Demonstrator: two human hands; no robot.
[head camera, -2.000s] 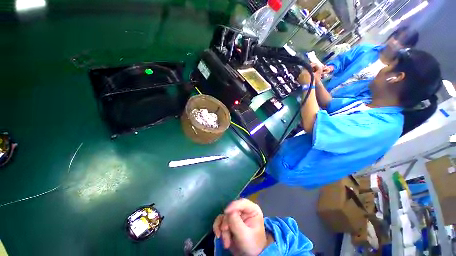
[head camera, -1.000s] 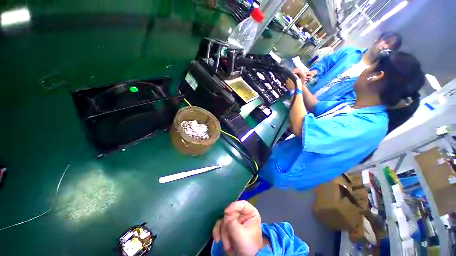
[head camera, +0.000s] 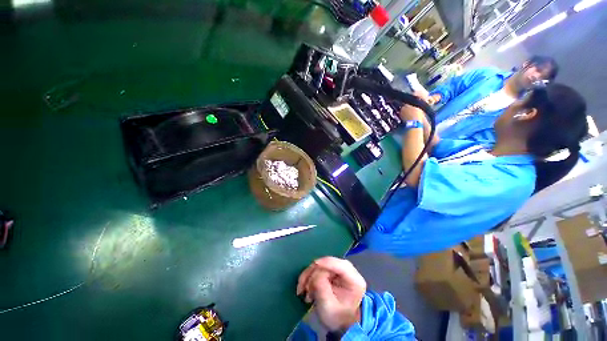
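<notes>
A round dark watch case assembly (head camera: 202, 325) with white and gold-yellow parts lies on the green bench, cut off by the bottom edge. White-silver tweezers (head camera: 273, 236) lie on the bench above it. My right hand (head camera: 333, 288) is bare, in a blue sleeve, at the bottom by the bench's near edge. Its fingers are curled in, with no object visible in them. It touches neither the case nor the tweezers. My left hand is out of the picture.
A brown round tub (head camera: 283, 174) holds small silvery-white parts. Left of it is a black open box (head camera: 193, 150). A black soldering station (head camera: 299, 116) stands behind, with cables. Solder wire (head camera: 50, 298) lies at left. Two people in blue smocks sit at right, cartons (head camera: 459, 273) beyond.
The view has shifted, so the watch case now sits lower and is partly cut off. My right hand stays curled near the bench edge. The tweezers and tub still lie in the same arrangement.
</notes>
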